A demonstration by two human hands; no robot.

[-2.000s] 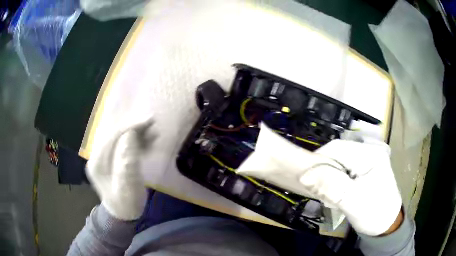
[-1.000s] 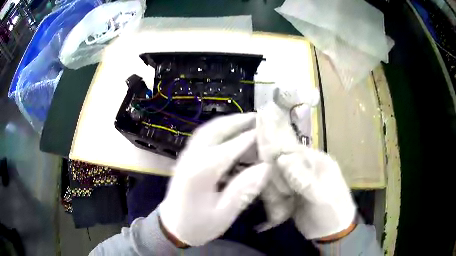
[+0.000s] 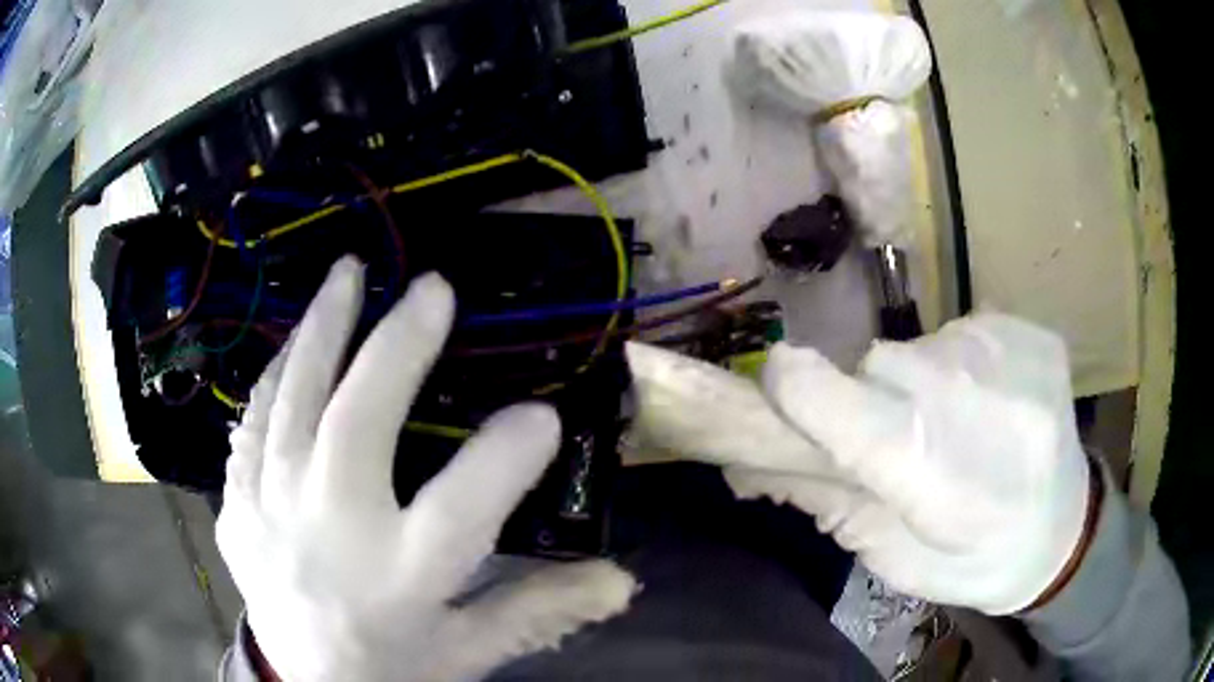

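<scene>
The open black housing (image 3: 360,80) lies in two halves on the white board. Yellow, blue and brown wires (image 3: 573,307) loop inside, and some ends stick out to the right. My left hand (image 3: 360,466), in a white glove, lies over the lower half with fingers spread. My right hand (image 3: 932,453), also white-gloved, is at that half's right end, its fingers pointing left. A small green circuit board (image 3: 759,333) with a yellow part shows just above the right fingers. Whether they grip it is unclear. A small black block (image 3: 806,233) lies loose on the board.
A mallet with a white-wrapped head (image 3: 836,64) and metal shank lies at the right, its handle partly behind my right hand. Clear plastic (image 3: 47,67) is at the upper left. The pale belt frame (image 3: 1145,267) runs along the right. Crinkled clear plastic shows at the bottom right.
My hands were together in front of the housing and are now apart. My left hand is now over the lower half, the right at its end. The view is closer; the loose black block now shows.
</scene>
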